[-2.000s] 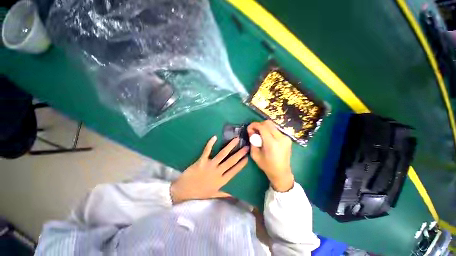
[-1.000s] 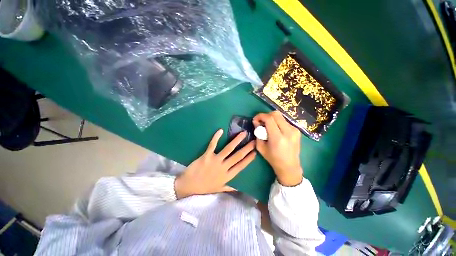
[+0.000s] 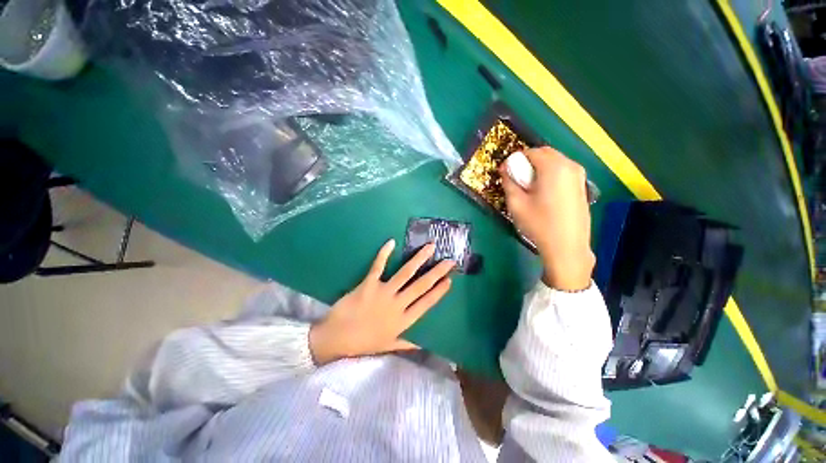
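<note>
A dark plastic housing [image 3: 438, 237] with a row of light ribs lies flat on the green bench. My left hand [image 3: 380, 307] is spread open, its fingertips resting on the housing's lower part. My right hand [image 3: 550, 210] is closed on a hand tool with a rounded white handle [image 3: 520, 169], held over the parts tray. The tool's tip is hidden. Bright gold bits [image 3: 490, 155] lie heaped in the dark parts tray [image 3: 464, 190]; my right hand covers much of the tray.
A large clear plastic bag [image 3: 362, 72] with dark parts lies at upper left, beside a white tub [image 3: 54, 50]. A black block of flat parts [image 3: 670, 294] stands at right. Small black strips [image 3: 490, 78] lie near the yellow line [image 3: 561, 99]. A dark stool [image 3: 27, 212] is at far left.
My right hand with the tool has moved from the housing up and right to over the gold bits, uncovering the housing's ribs. My left hand keeps its place on the housing. The view has shifted slightly.
</note>
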